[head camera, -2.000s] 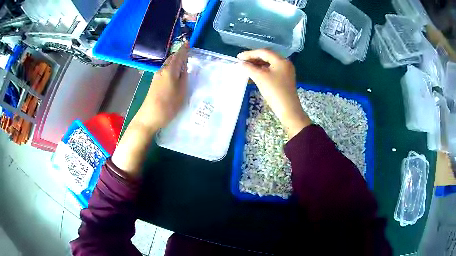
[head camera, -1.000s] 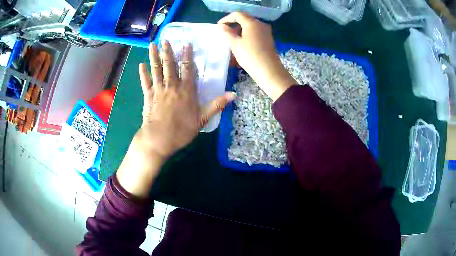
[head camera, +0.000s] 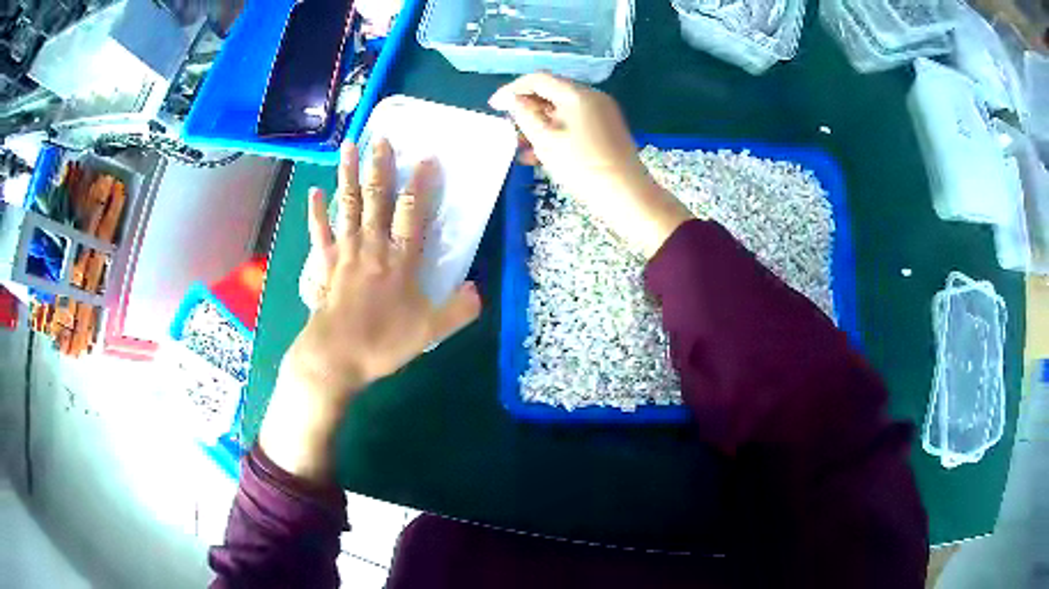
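A pale, milky rectangular lidded box or lid (head camera: 462, 184) lies left of the blue parts tray; whether a box is under it I cannot tell. My left hand (head camera: 380, 270) lies over it with fingers spread, palm down. My right hand (head camera: 569, 132) is at its upper right corner, thumb and forefinger pinched on that corner. The blue parts tray (head camera: 512, 385) is heaped with tiny whitish pieces (head camera: 621, 334), and my right forearm crosses over it.
A second blue tray (head camera: 219, 109) with a dark phone (head camera: 301, 69) is at upper left. Clear tubs (head camera: 529, 52) stand along the far side. Milky boxes (head camera: 961, 144) and clear lids (head camera: 966, 368) are at right. A small blue bin (head camera: 236, 443) is low at left.
My left hand has moved from the pale piece's upper left edge to lie spread over it. My right hand stays at the upper right corner. The camera view has shifted.
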